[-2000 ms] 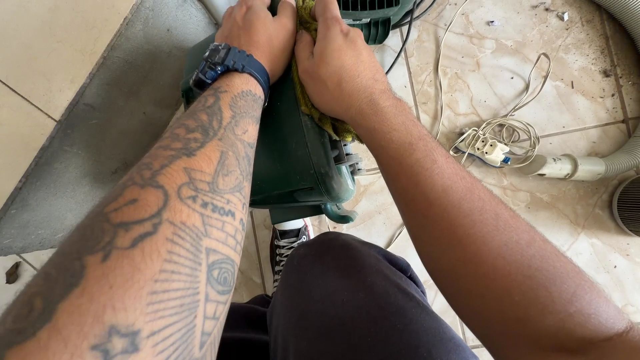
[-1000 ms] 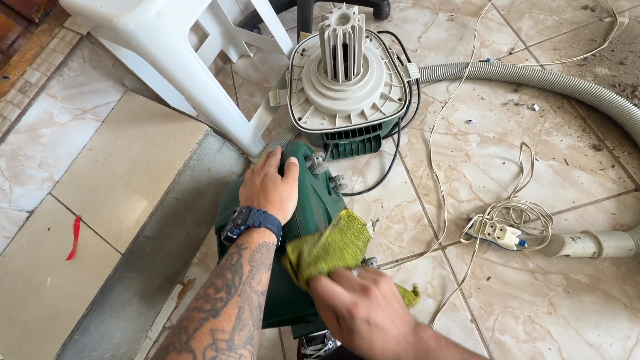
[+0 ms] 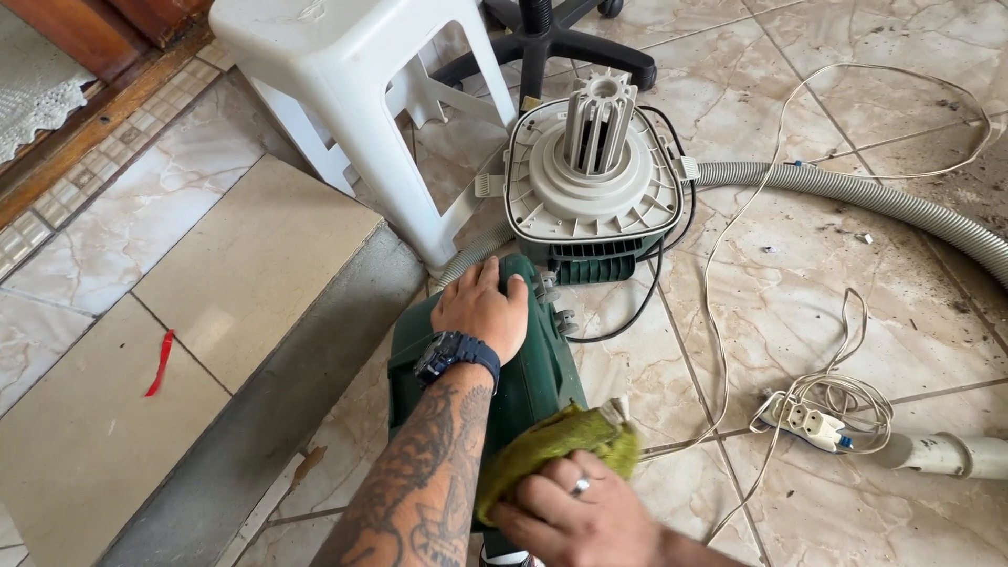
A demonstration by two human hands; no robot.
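A dark green plastic vacuum cleaner tank [image 3: 543, 354] lies on the floor between my forearms and the step. My left hand [image 3: 482, 311], with a watch at the wrist, rests on its upper end, fingers spread. Bunched in my right hand [image 3: 571, 504] is a yellow-green cloth [image 3: 571, 441], against the lower right part of the tank. Grey casters [image 3: 555, 303] sit along the tank's right edge. Beyond it stands the vacuum cleaner's motor head [image 3: 594, 173], its pale ribbed filter cage pointing up.
A white plastic stool [image 3: 354, 87] stands behind on the left, beside a tiled step [image 3: 260, 268] with a red strip [image 3: 161, 364]. A grey corrugated hose [image 3: 850, 193] curves right. An extension cord with its socket block [image 3: 807, 424] lies near a pipe end [image 3: 937, 455]. A black chair base [image 3: 543, 47] is behind.
The view has swung up from the first frame, showing the motor head and stool. The cloth and my right hand have moved toward the tank's near end since one second ago; my left hand stays on top.
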